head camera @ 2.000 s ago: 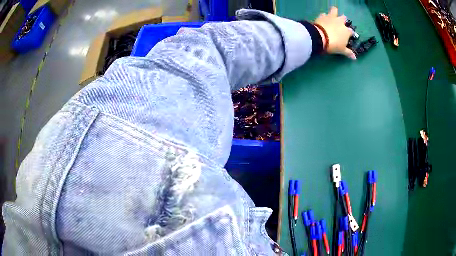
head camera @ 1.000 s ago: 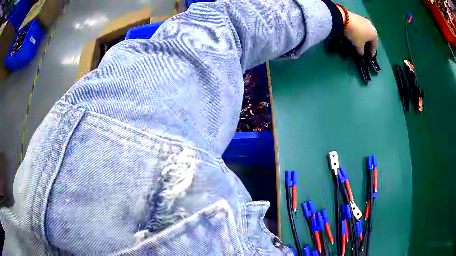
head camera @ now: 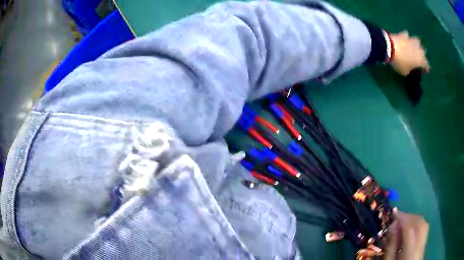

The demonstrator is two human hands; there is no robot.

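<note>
My left hand (head camera: 408, 55), at the end of the denim sleeve at upper right, is closed on a small black part (head camera: 415, 86) that hangs below the fingers. Cable assemblies (head camera: 325, 152) lie fanned on the green surface at lower centre. Their blue connectors (head camera: 295, 148) and red sections point to the upper left, partly hidden by my sleeve. Their copper terminals (head camera: 374, 195) bunch at lower right. My right hand (head camera: 409, 236), blurred and cut off by the bottom edge, is at these terminals; its grip is unclear.
The green work surface (head camera: 356, 109) runs beneath the cables, with a curved edge line at right and darker green beyond. A blue bin (head camera: 91, 51) stands at upper left beside the surface, above the grey floor (head camera: 30, 66). My denim sleeve covers much of the left and centre.
The view has turned, bringing the cables' copper ends and my right hand into the picture. My left hand has moved outward to the darker green area, with a black part in it.
</note>
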